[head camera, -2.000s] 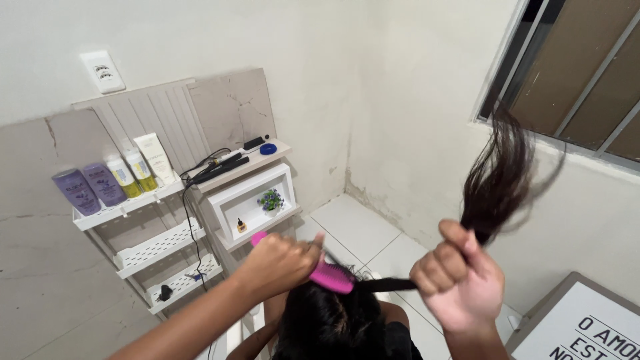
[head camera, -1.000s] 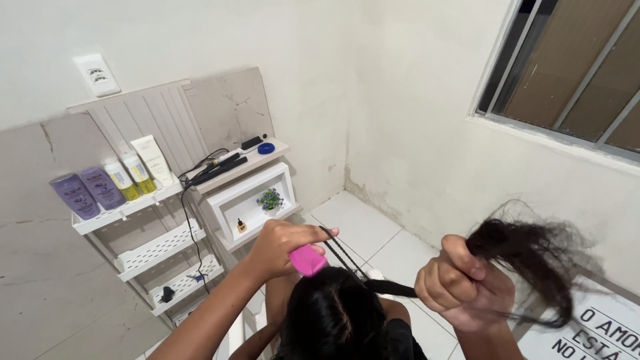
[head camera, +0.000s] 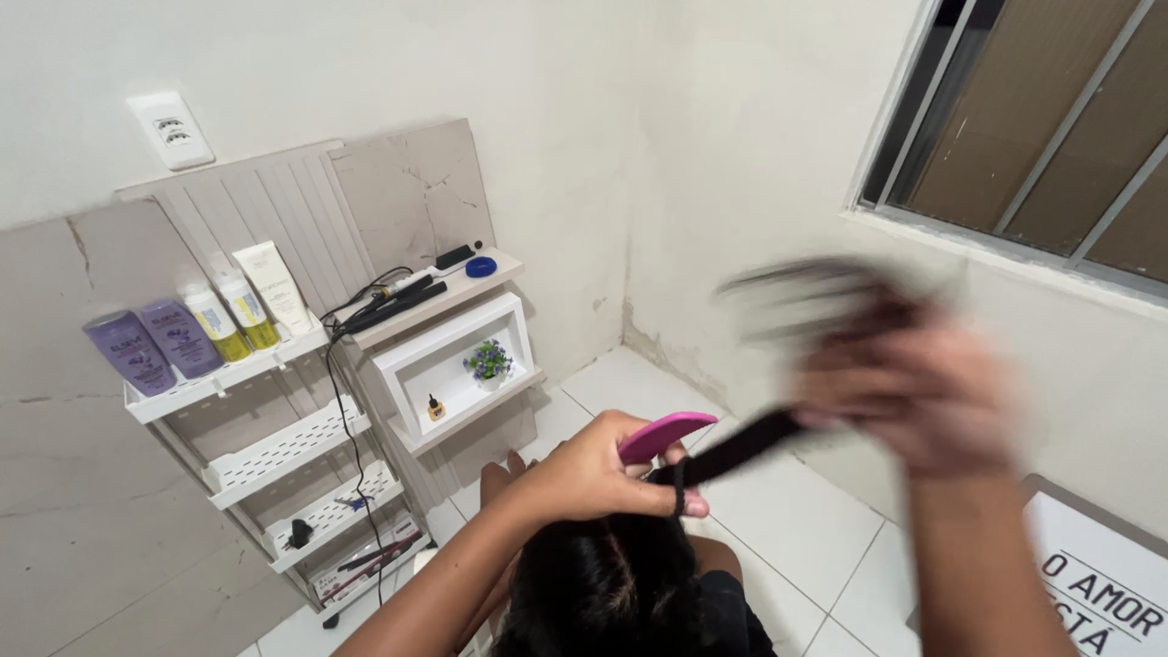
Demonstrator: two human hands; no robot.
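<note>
A seated person's dark-haired head is below my hands, with a parting on top. My left hand holds a pink hairbrush, its bristles mostly hidden. A black hair tie is stretched at the fingers of that hand, beside the base of a gathered lock of hair. My right hand, blurred by motion, grips this lock farther out, to the right of the head. The loose ends of the hair fan out above and left of the right hand.
A white rolling rack with bottles stands at the left. Beside it, a shelf carries a black hair straightener and cords. A framed sign is at lower right, below a window.
The pink brush lay against the hair two seconds ago; now it points away to the right in my left hand. The loose hair ends have swung from the right of my right hand to its left.
</note>
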